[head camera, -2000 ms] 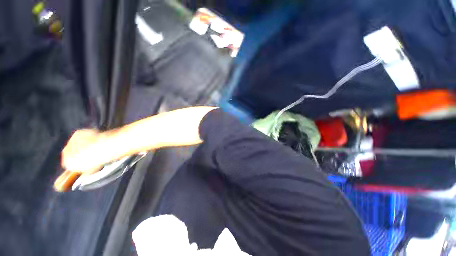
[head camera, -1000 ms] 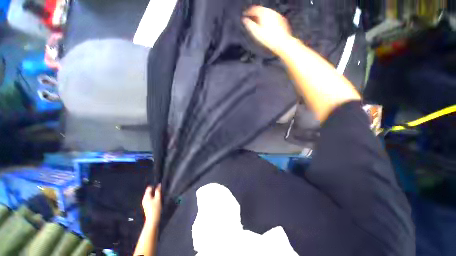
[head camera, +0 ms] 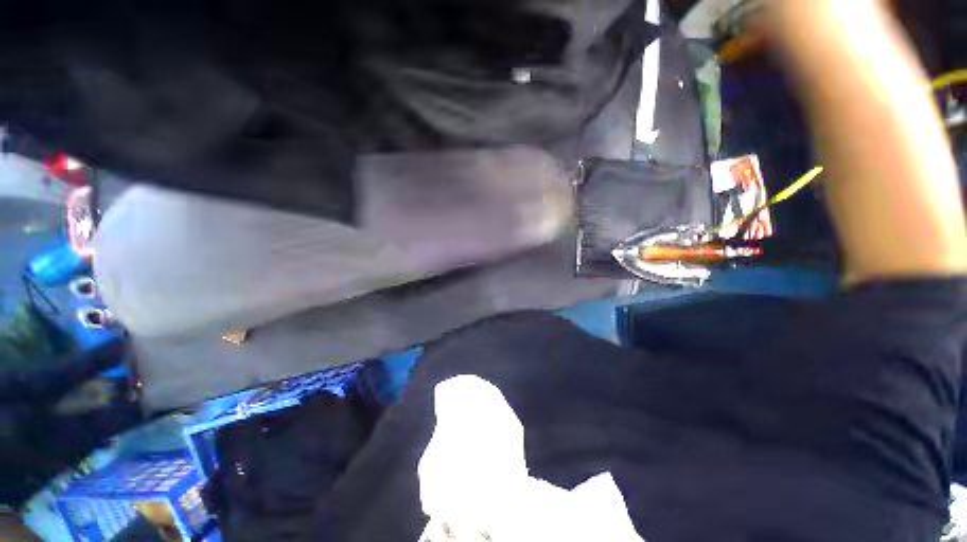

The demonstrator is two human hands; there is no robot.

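The black garment point(head camera: 244, 95) lies in folds across the upper left and top middle, over the far side of the grey padded board point(head camera: 223, 254). A small white square point(head camera: 521, 75) shows on it. The steam iron point(head camera: 679, 254) stands on the dark square rest pad point(head camera: 636, 196), its silvery tip pointing left and its orange-brown handle untouched. My right forearm, blurred, reaches up at the right. My right hand is cut off by the top edge. My left hand is not in view.
A red-and-white card point(head camera: 740, 191) and yellow line point(head camera: 790, 191) are right of the pad. A white strip point(head camera: 648, 90) lies above it. Blue crates point(head camera: 133, 487) are at lower left. A small brown piece point(head camera: 234, 337) is on the table's near side.
The garment has moved from in front of my body to the far side, uncovering the board and iron. My right arm has swung right and up; my left hand has left the view.
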